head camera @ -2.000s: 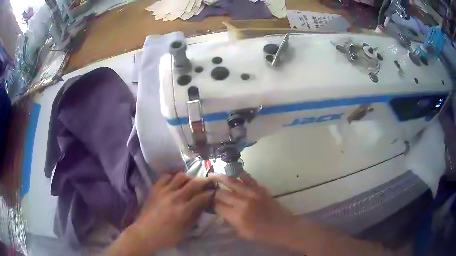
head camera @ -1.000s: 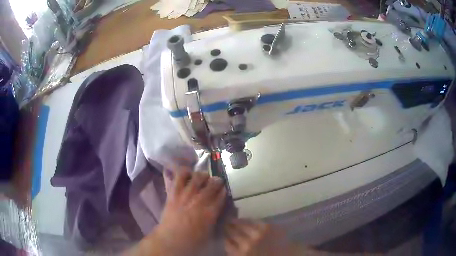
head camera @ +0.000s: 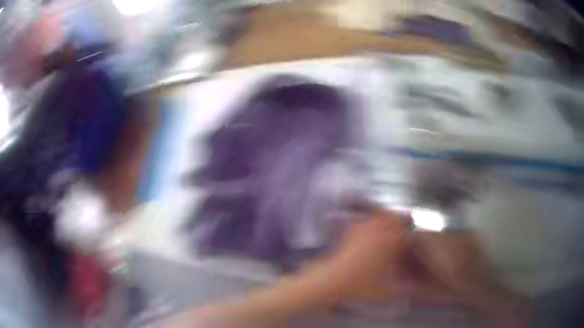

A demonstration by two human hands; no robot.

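The view is heavily blurred. The purple fabric (head camera: 275, 154) lies bunched on the white table, left of the sewing machine (head camera: 512, 138). A paler part of the cloth (head camera: 336, 192) lies between it and the machine head. My left hand (head camera: 371, 240) is at the cloth just below the needle area, by a bright light spot. My right hand (head camera: 448, 256) is close to its right, over dark purple cloth. The fingers of both hands are too blurred to tell what they hold.
Blue tape (head camera: 157, 154) runs along the table's left side. A brown wooden surface (head camera: 301, 38) lies behind. Dark blue material (head camera: 96, 122) is at the left. A white blurred thing (head camera: 83, 214) and a red thing (head camera: 86, 282) are at lower left.
The view has swung left, so the machine and fabric appear farther right and more shows at the left. My hands appear farther right, near the needle area; my right hand is closer to it.
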